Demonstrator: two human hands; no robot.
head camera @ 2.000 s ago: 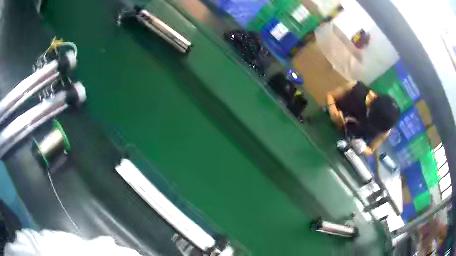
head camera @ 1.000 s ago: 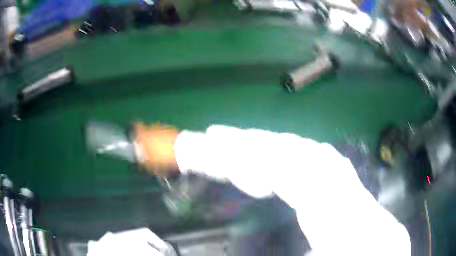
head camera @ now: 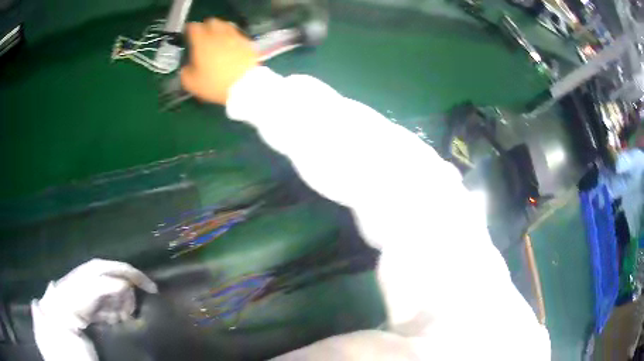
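My bare right hand (head camera: pixel 217 62), blurred, reaches out in its white sleeve at the upper left over the green conveyor. Its fingers are closed around the dark end of a silver tube unit (head camera: pixel 179 15). White lead wires (head camera: pixel 147 55) loop out beside that end. My gloved left hand (head camera: pixel 92 300) is low at the left over the dark bench, with fingers curled and apart; it looks empty, though its palm is blurred. Two bundles of power cords with blue and brown wire ends (head camera: pixel 212 229) lie between the hands, partly hidden by my right sleeve.
Another blurred unit (head camera: pixel 286 41) lies just right of my right hand. A dark soldering station with a red light (head camera: pixel 526 185) and a yellow-marked holder (head camera: pixel 460 149) stand right of my sleeve. A blue crate (head camera: pixel 600 250) is at the far right.
The view has turned and moved. My right hand has come into view and now reaches a unit on the conveyor. More of my left glove shows, and the cord bundles are now visible.
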